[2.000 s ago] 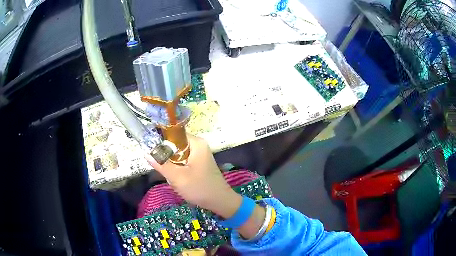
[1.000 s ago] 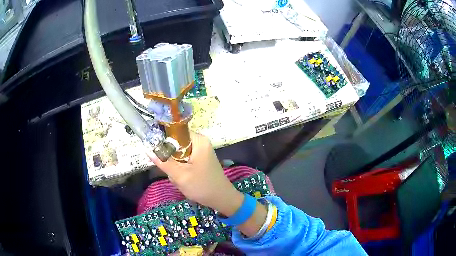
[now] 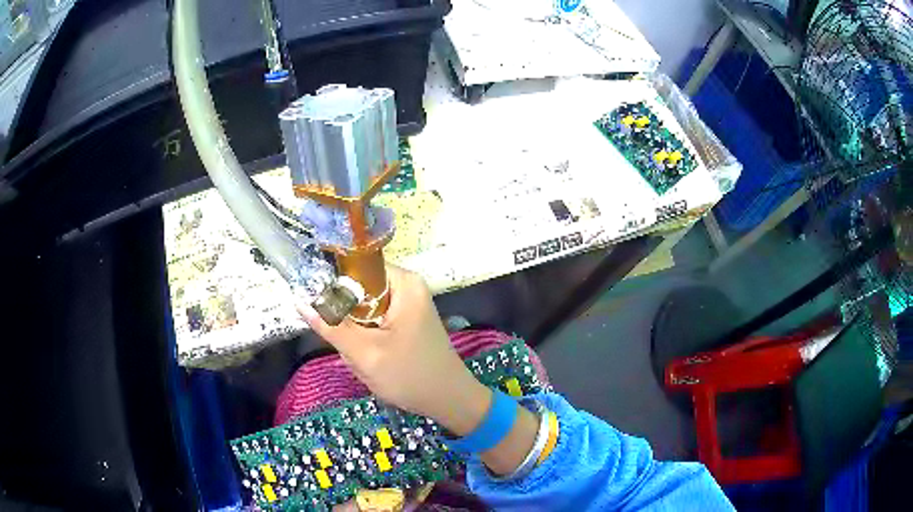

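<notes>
My right hand (image 3: 393, 345) is closed round the copper-brown body of the dispensing valve (image 3: 361, 275), held upright with its silver ribbed air cylinder (image 3: 341, 143) on top. The thick pale hose (image 3: 222, 170) curves down to a metal fitting (image 3: 335, 300) beside my fist. The valve's tip is hidden behind my hand. A long green circuit board panel (image 3: 345, 447) with yellow blocks lies low over my lap, partly under my right wrist. A pale yellow finger cot (image 3: 380, 499) shows at the panel's lower edge at the picture's bottom; the rest of my left hand is mostly cut off.
The bench (image 3: 501, 185) is covered in stained printed paper. A shorter board (image 3: 646, 145) lies at its right, another (image 3: 402, 170) behind the valve. A black tray (image 3: 120, 130) stands left and behind. A white stand (image 3: 551, 45) is at the back, a red stool (image 3: 746, 400) and fan (image 3: 851, 110) right.
The valve and my right hand have shifted slightly to the right. The panel sits slightly left and higher in the picture than two seconds ago. The grip is unchanged.
</notes>
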